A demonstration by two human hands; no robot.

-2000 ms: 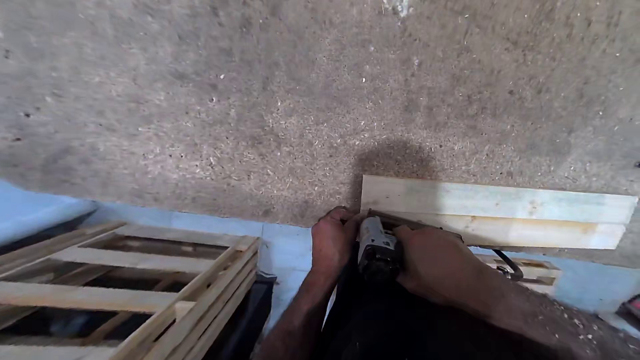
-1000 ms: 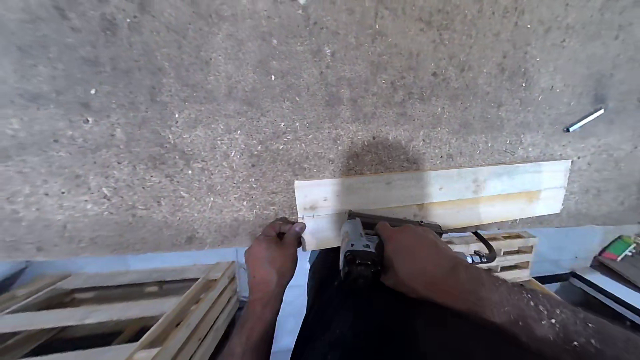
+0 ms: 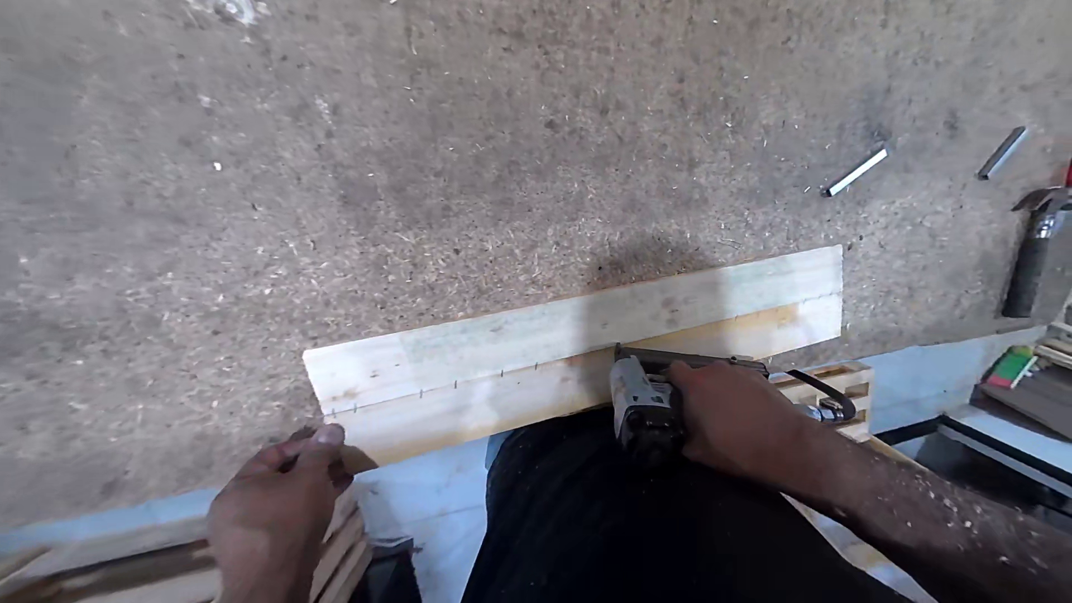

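Observation:
Two pale wooden boards lie edge to edge along the near edge of the particleboard bench; the far board (image 3: 519, 331) and the near board (image 3: 494, 402) have several staples across the left part of their seam. In my right hand (image 3: 737, 419) is a pneumatic stapler (image 3: 649, 402), its nose on the seam near the middle of the boards. My left hand (image 3: 285, 494) pinches the near board's left corner between thumb and fingers.
Two staple strips, one bright (image 3: 856, 172) and one darker (image 3: 1002, 152), lie at the upper right of the bench (image 3: 502, 151). A hammer (image 3: 1028, 260) rests at the right edge. Slatted wooden frames (image 3: 343, 544) stand below left, and a wooden piece (image 3: 858, 381) sits beyond my right wrist.
The stapler in my right hand has moved right along the seam, from near the boards' left end to about their middle. My left hand remains at the left end. The view has shifted.

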